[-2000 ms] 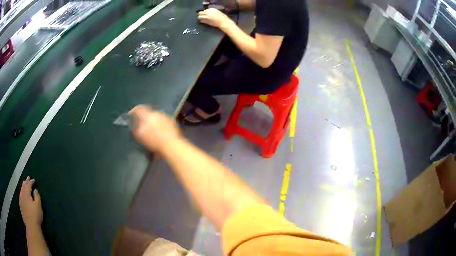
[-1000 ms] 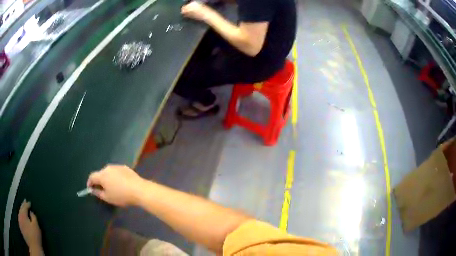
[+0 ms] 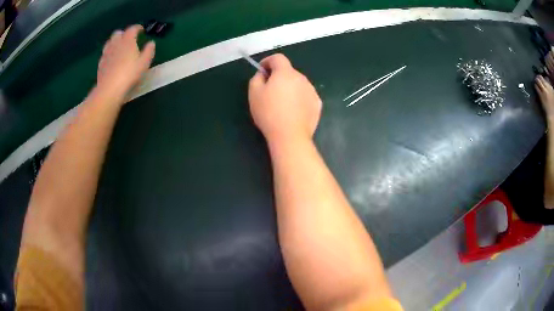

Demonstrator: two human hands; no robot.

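Observation:
My right hand point(image 3: 284, 97) is closed around a slim greyish tool point(image 3: 255, 64), perhaps tweezers, whose end sticks out up and left over the pale strip. My left hand point(image 3: 124, 61) is over the green belt with fingers apart and looks empty. Small black parts point(image 3: 158, 27) lie on the belt just beyond my left fingertips; I cannot make out a touch. A thin silver V-shaped tool point(image 3: 376, 85), like spare tweezers, lies alone on the dark bench right of my right hand.
A pale strip point(image 3: 340, 31) separates the bench top point(image 3: 188, 200) from the belt point(image 3: 243, 15). A spiky silver heap point(image 3: 483, 85) lies at the right, near another person's hand point(image 3: 545, 91). A red stool point(image 3: 498, 228) stands beyond the bench edge at lower right.
The view has swung left toward the belt. My left hand has reached out over the belt to the black parts. My right hand has moved up to the pale strip, still holding the tool.

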